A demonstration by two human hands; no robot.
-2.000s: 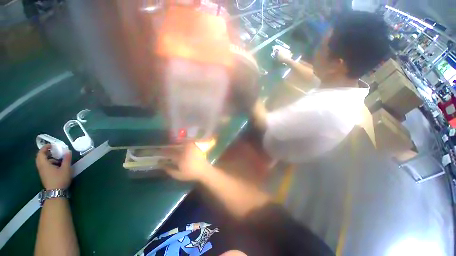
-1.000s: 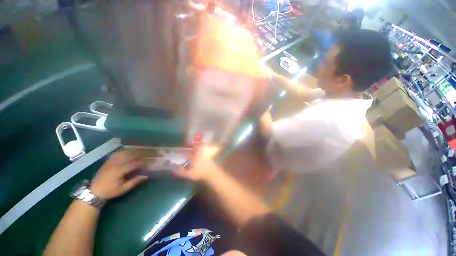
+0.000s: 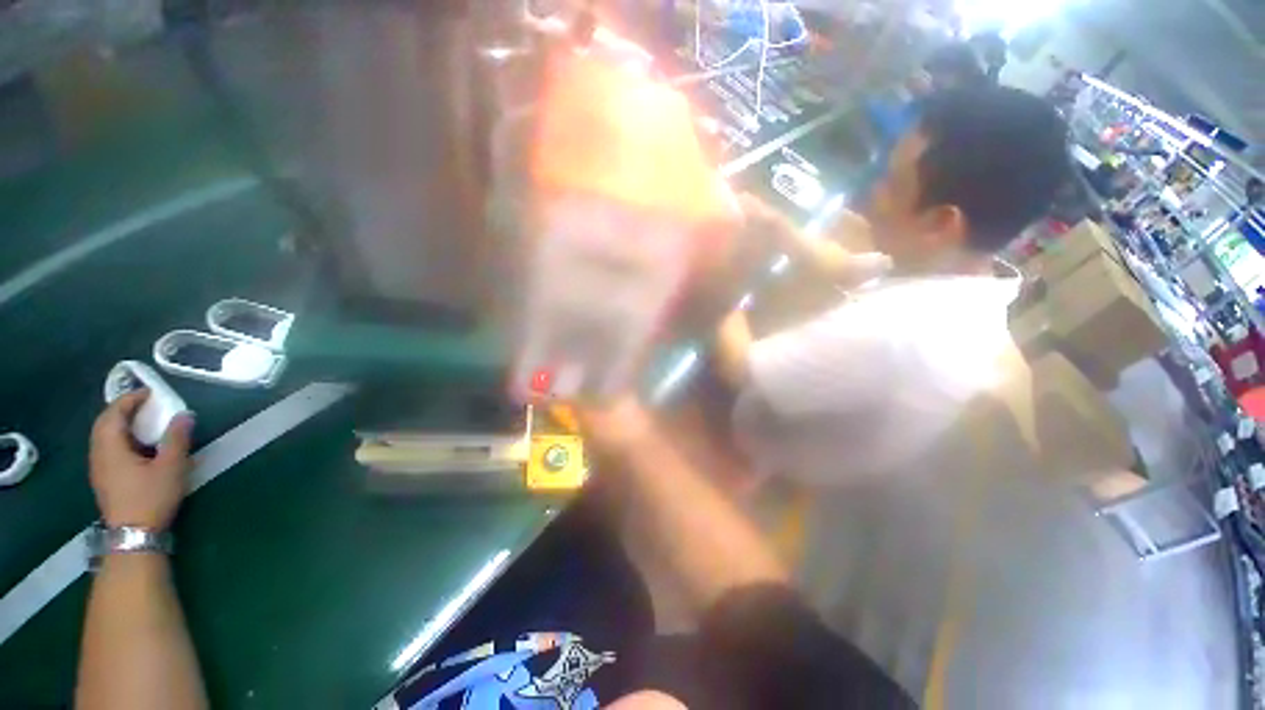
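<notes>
My left hand (image 3: 139,458) is at the left and grips a white looped part (image 3: 146,405) just above the green surface. Two more white looped parts (image 3: 219,357) lie behind it, and another (image 3: 14,458) is cut by the left edge. The long cream fixture (image 3: 441,451) lies in front of the machine, with a yellow block (image 3: 555,462) at its right end. My right hand (image 3: 590,416) is blurred at the foot of the orange machine (image 3: 611,139), behind the yellow block; its fingers are not clear.
A grey machine column (image 3: 389,180) stands left of the orange box. A red lamp (image 3: 541,379) glows low on its panel. A person in a white top (image 3: 888,347) sits at the right, with an arm over the line. Cardboard boxes (image 3: 1103,305) stand beyond.
My left hand has moved from the fixture to the left and taken hold of a white part. My right hand has shifted off the fixture's front, uncovering the yellow block.
</notes>
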